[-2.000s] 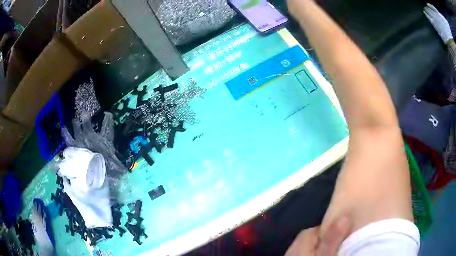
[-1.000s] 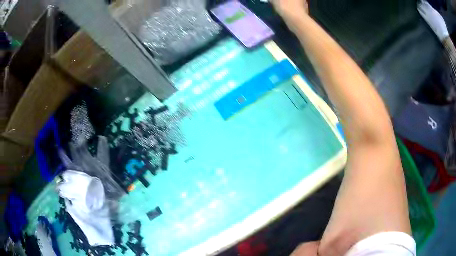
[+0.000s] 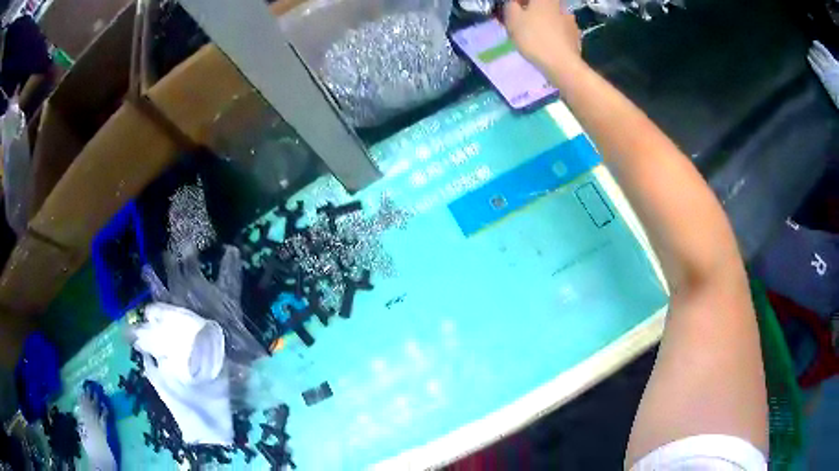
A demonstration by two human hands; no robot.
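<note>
The phone (image 3: pixel 515 75) lies at the mat's top edge, its screen pale purple with a green band. My right hand (image 3: pixel 545 33) is bare, at the top of the picture over the phone's upper right part. Its fingers are bent and partly cut off by the picture's edge, so whether they touch the phone or hold anything cannot be told. My right forearm runs up from a white sleeve at bottom right. My left hand is not in view.
Black plastic brackets (image 3: pixel 352 296) and silver screws lie on the turquoise mat (image 3: pixel 497 322). Left are a white cloth (image 3: pixel 198 386), clear crinkled plastic and a blue bin (image 3: pixel 103 276). A metal post (image 3: pixel 285 92) stands beside a bag of screws (image 3: pixel 396 69). Another person's gloved hand (image 3: pixel 95 428) shows.
My right hand, first cut off above the picture, now shows over the phone. My left hand, earlier at my right upper arm, has left the picture. The view has shifted, bringing more of the screw bag in.
</note>
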